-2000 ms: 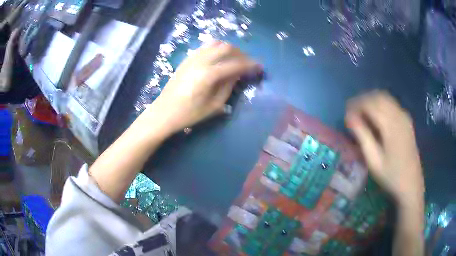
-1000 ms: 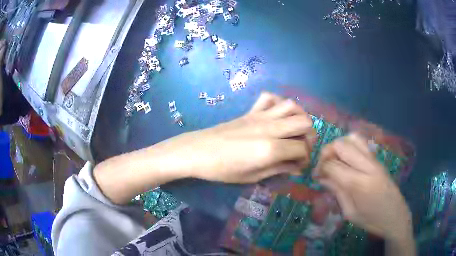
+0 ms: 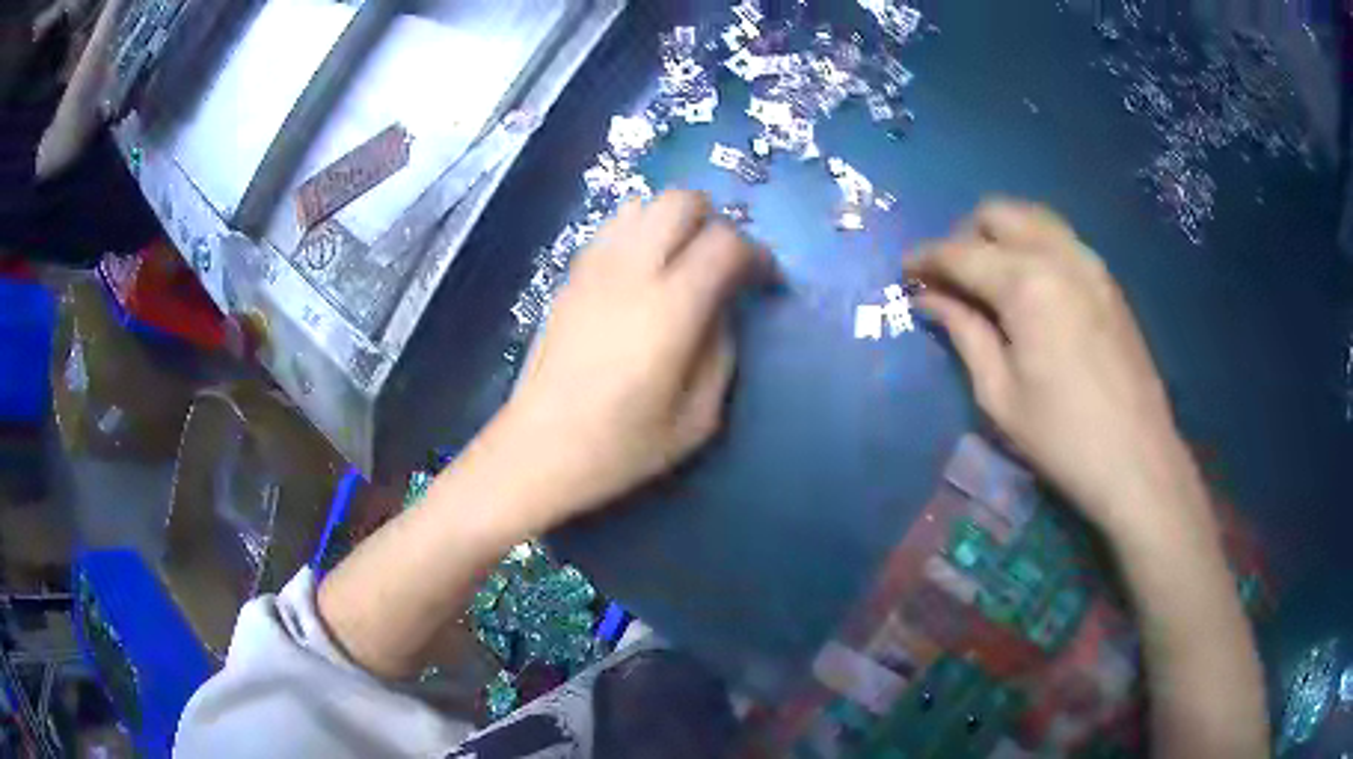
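Note:
Small shiny metal plates [image 3: 772, 119] lie scattered on the dark mat [image 3: 757, 549] at the top. My left hand [image 3: 638, 334] is over the mat beside them, its fingers bent; whether it holds a piece cannot be seen. My right hand [image 3: 1039, 326] has its fingertips at a small group of bright plates [image 3: 886, 315]; a grip on one cannot be made out. The reddish carrier tray [image 3: 913, 549] lies at the lower right, partly under my right forearm. Green circuit boards [image 3: 1024, 578] sit in it between greyish blocks.
Fine wire parts [image 3: 1187, 134] lie in a heap at the top right. A bin of green boards [image 3: 534, 608] is low at left. A metal ledge [image 3: 356, 371] with a brown strip [image 3: 353, 175] stands at the upper left. A person's arm [image 3: 74, 104] shows at the left edge.
Both hands have moved from the boards in the carrier up to the scattered plates. The view has shifted, so the carrier now appears lower and further right.

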